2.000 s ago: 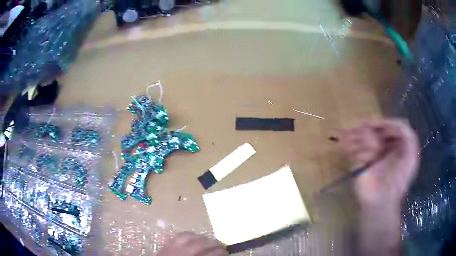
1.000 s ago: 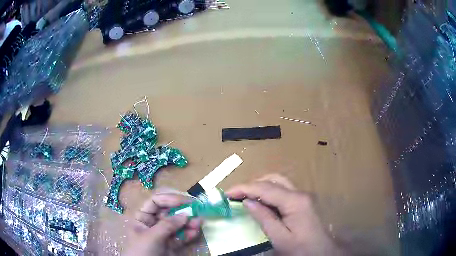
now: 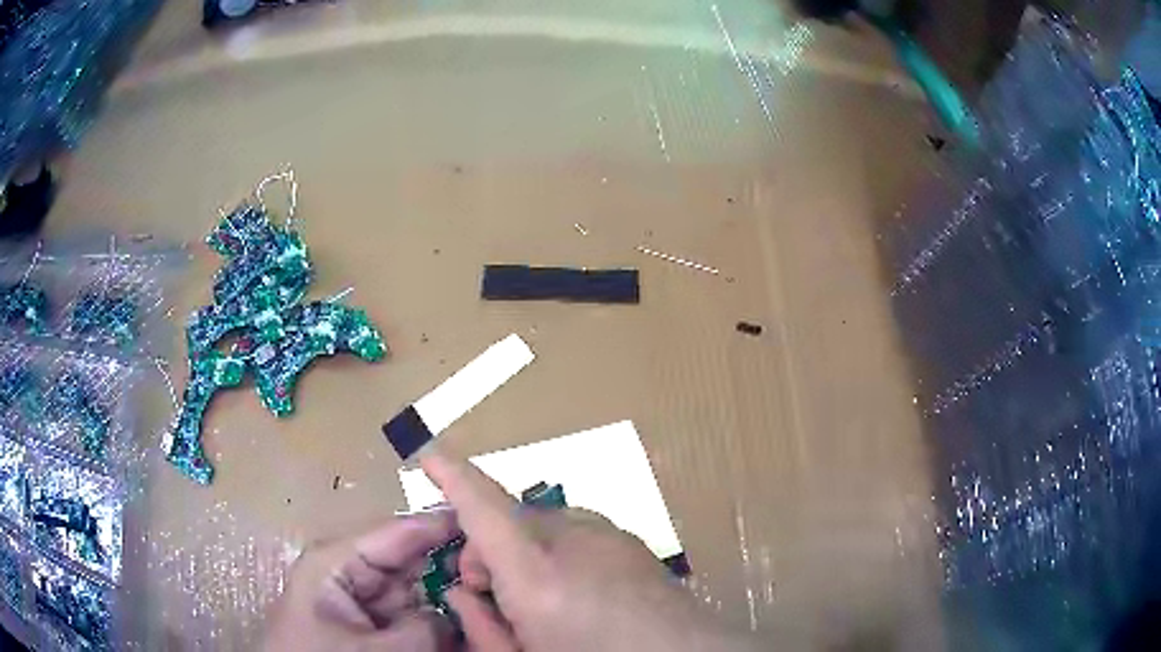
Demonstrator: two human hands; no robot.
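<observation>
My left hand [image 3: 363, 580] holds a small green circuit board [image 3: 439, 573], mostly hidden by my fingers, at the bottom centre. My right hand [image 3: 548, 573] lies over the same board, its index finger stretched to the black end of a part-used white strip [image 3: 478, 382]. Whether the right hand grips the board cannot be told. White backing paper [image 3: 618, 471] lies under the hands, a dark edge showing at its lower right corner. A black foam strip [image 3: 560, 284] lies alone mid-table. A pile of green circuit boards [image 3: 267, 312] with thin whitish wires lies to the left.
A clear blister tray [image 3: 121, 446] with boards stands at the left edge. Shiny stacked plastic trays [image 3: 1057, 369] stand far right. A tiny dark piece [image 3: 749, 329] and a thin pale scrap [image 3: 677, 260] lie right of the strip. A green band shows at the upper right.
Both hands have come together over the paper with a board taken from the pile. My right index finger now reaches the strip's black end. The view has shifted, moving table things leftward.
</observation>
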